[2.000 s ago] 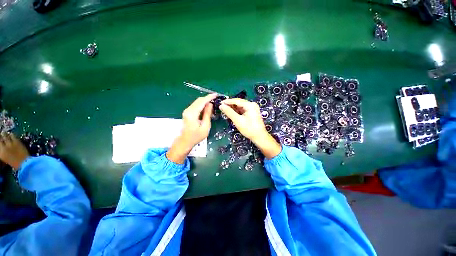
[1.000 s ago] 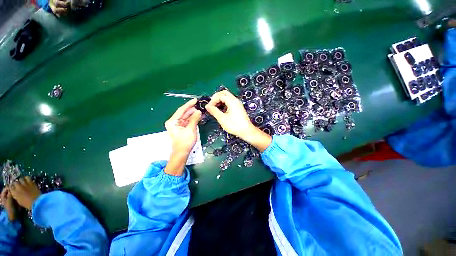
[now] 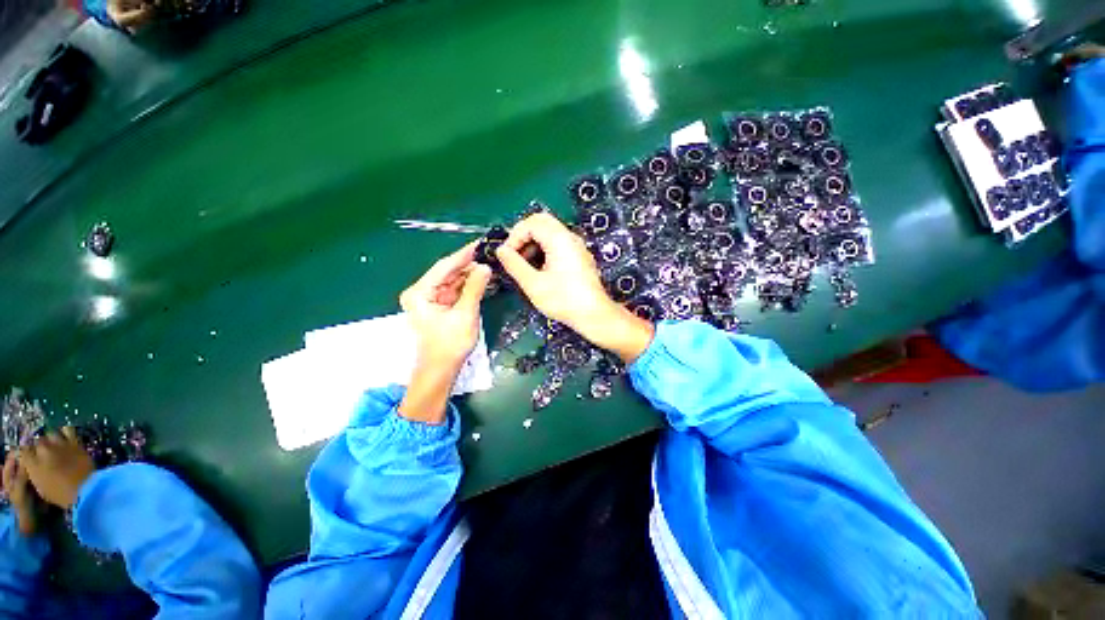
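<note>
A small black module point(image 3: 490, 246) is pinched between the fingertips of both my hands, above the green bench. My left hand point(image 3: 446, 305) grips it from the left with thumb and finger. My right hand point(image 3: 556, 273) is on its right side, its fingertips touching it and partly hiding it. Many black modules with pale rings point(image 3: 748, 194) lie just right of my right hand, in rows at the back and in a loose heap nearer me. Thin silver tweezers point(image 3: 439, 227) lie just beyond my hands.
White paper sheets point(image 3: 345, 369) lie left of and under my left wrist. White trays with black modules point(image 3: 1000, 158) stand far right beside another person's blue sleeve point(image 3: 1024, 317). At far left another person's hands point(image 3: 55, 468) are at a pile of parts. A dark object point(image 3: 55, 95) lies upper left.
Since the earliest frame the view has tilted and shifted. In the last second the module between my fingertips has turned slightly and less of its ring shows. Both hands keep hold of it.
</note>
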